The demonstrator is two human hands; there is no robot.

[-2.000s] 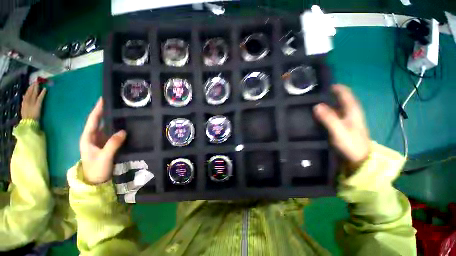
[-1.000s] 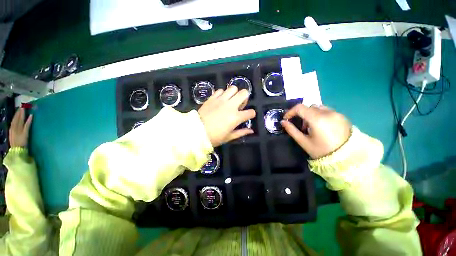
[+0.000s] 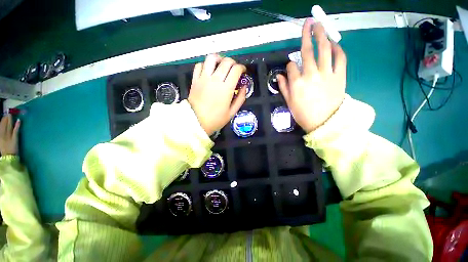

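Observation:
A black foam tray (image 3: 250, 159) lies on the teal mat, with round smartwatches in its pockets. My left hand (image 3: 215, 91) is over the top rows, its fingertips at the left of a lit smartwatch (image 3: 246, 85). My right hand (image 3: 315, 82) is over the tray's top right corner, fingers spread and pointing up, thumb beside another smartwatch (image 3: 275, 81). In the second row one smartwatch shows a blue and white screen (image 3: 245, 123) and one a white screen (image 3: 281, 119). My left hand and sleeve hide several pockets.
A white power strip (image 3: 437, 55) with dark cables is at the right. A white sheet (image 3: 128, 11) and a white-handled tool (image 3: 326, 24) are at the back. A neighbour's hand (image 3: 8, 134) rests at the left edge. Red stools (image 3: 454, 238) show at lower right.
The tray, first held in both hands, now lies on the mat. In the last second my right hand moved up from the second-row right smartwatch, and a second-row screen turned blue and white.

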